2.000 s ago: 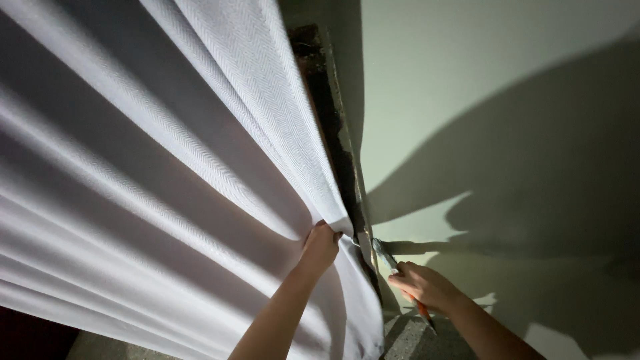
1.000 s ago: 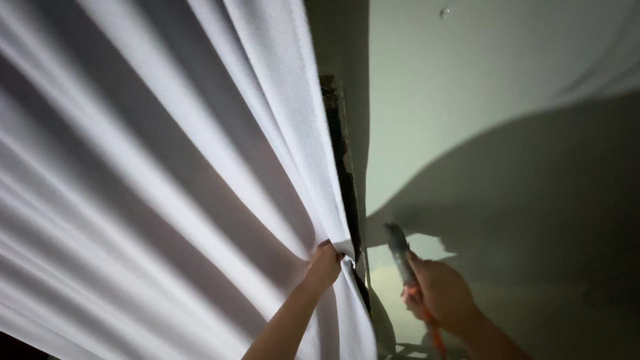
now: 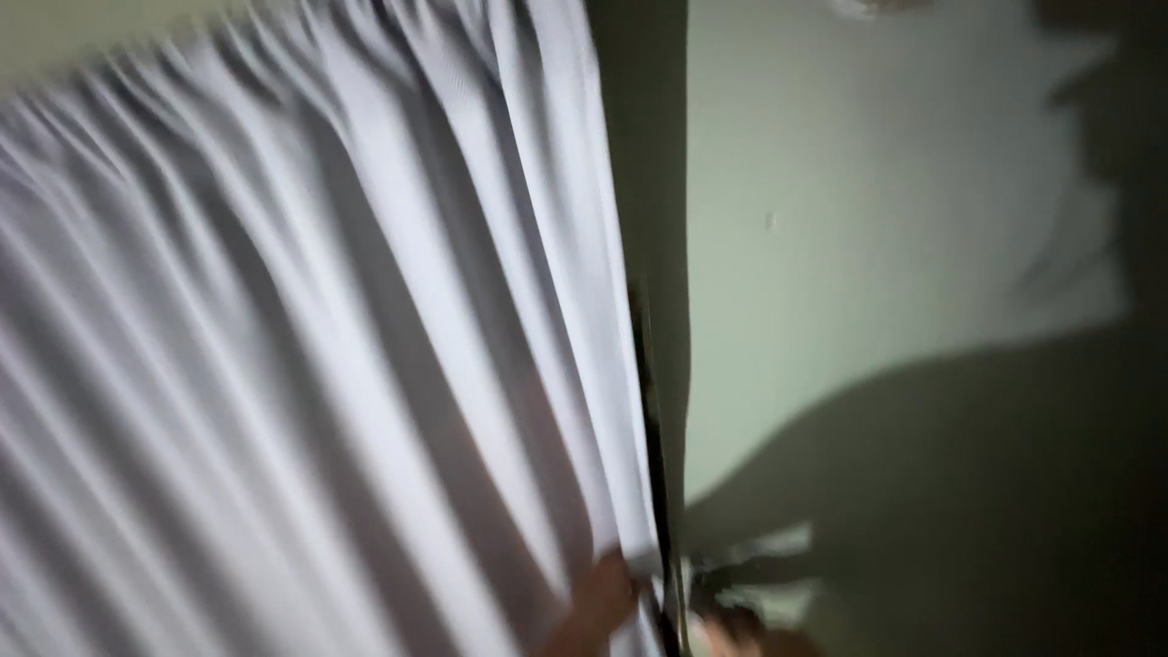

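A white gathered curtain (image 3: 401,301) hangs across the left and middle of the view, its folds slanting down to the right. Low in the view, my left hand (image 3: 602,593) pinches the curtain near its right edge. My right hand (image 3: 730,630), blurred and cut off by the bottom edge, is just right of the curtain edge. A dark, blurred tool part (image 3: 707,584) shows above its fingers; the handle is out of sight. Behind the curtain edge, a dark narrow strip (image 3: 650,401) runs down between the cloth and the wall.
A pale green wall (image 3: 766,301) fills the right side, with large dark shadows cast over it. A small mark (image 3: 771,221) is on the wall. At the top left, a strip of wall (image 3: 82,32) shows above the curtain's gathered top.
The view has tilted up, so the curtain's gathered top now shows. My right hand, apart from the curtain edge one second ago, is now close beside it. My left hand still holds the cloth.
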